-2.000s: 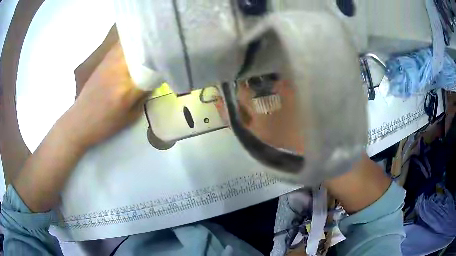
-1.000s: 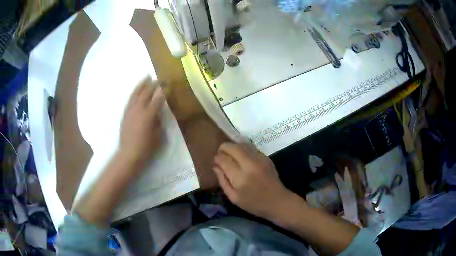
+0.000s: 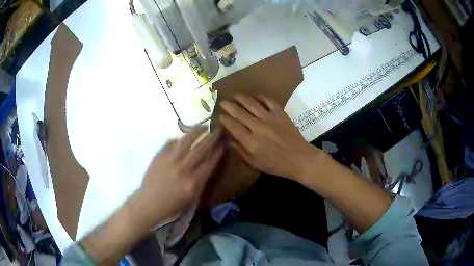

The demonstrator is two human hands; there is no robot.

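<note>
A brown fabric panel (image 3: pixel 265 75) lies right of the needle area, angled, with its lower part hanging past the table's front edge. My right hand (image 3: pixel 265 135) lies over its middle, fingertips pressing the cloth near its left edge. My left hand (image 3: pixel 182 174), slightly blurred, has its fingertips at the same edge, touching my right fingers. A thin pale edge shows at the left fingertips; what it is cannot be told. The presser foot (image 3: pixel 200 70) is lit above the needle plate (image 3: pixel 195 101), with no brown cloth under it.
The machine head (image 3: pixel 176 26) stands at the top. A second brown cut piece (image 3: pixel 57 124) lies flat at left, beside a slim metallic tool (image 3: pixel 40 135). A metal bar (image 3: pixel 330 34) lies on the bed. Black-handled scissors (image 3: pixel 417 41) lie at the far right; metal scissors (image 3: pixel 405 179) lie lower right.
The brown panel has moved right from beside the needle and turned. Both hands have come together on it; my left hand moved down and right, my right hand up.
</note>
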